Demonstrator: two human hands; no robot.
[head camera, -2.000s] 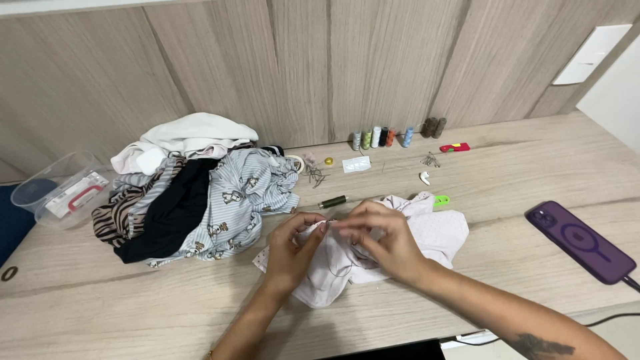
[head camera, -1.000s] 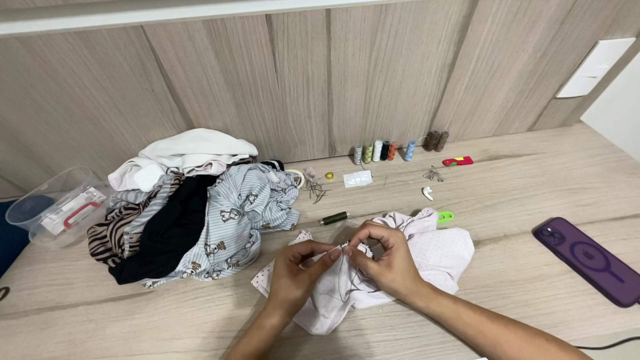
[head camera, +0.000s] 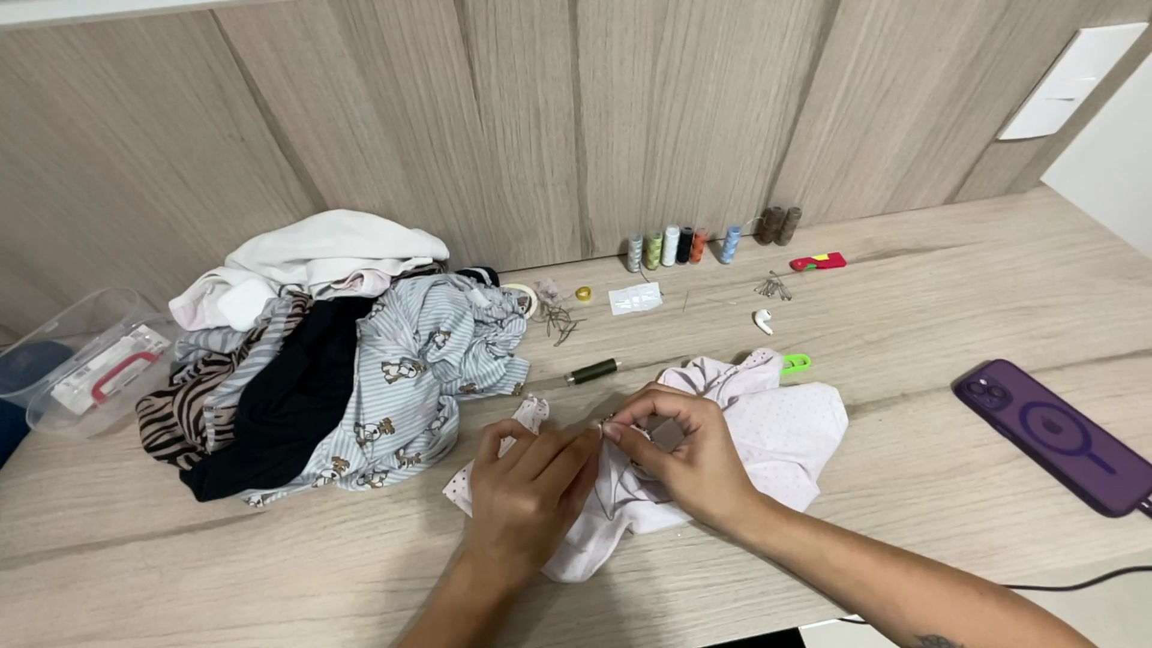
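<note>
A pale pink dotted cloth garment (head camera: 778, 441) lies crumpled on the wooden desk under both hands. My left hand (head camera: 531, 490) pinches a fold of it between thumb and fingers. My right hand (head camera: 688, 450) meets it there, thumb and forefinger closed on the same raised bit of cloth; whether a needle is between the fingertips cannot be made out. A dark green thread spool (head camera: 593, 372) lies on its side just beyond the hands. The bright green plastic item (head camera: 796, 364) touches the garment's far edge.
Piled clothes (head camera: 405, 360) and a clear plastic box (head camera: 99, 369) are at left. Several thread spools (head camera: 670, 245) stand by the back panel, near safety pins (head camera: 774, 286), a white earbud (head camera: 763, 321) and a red item (head camera: 818, 261). A purple phone (head camera: 1053, 432) lies at right.
My left hand has turned so that its back faces up, with the fingers folded over the cloth. My right hand stays close at the fold.
</note>
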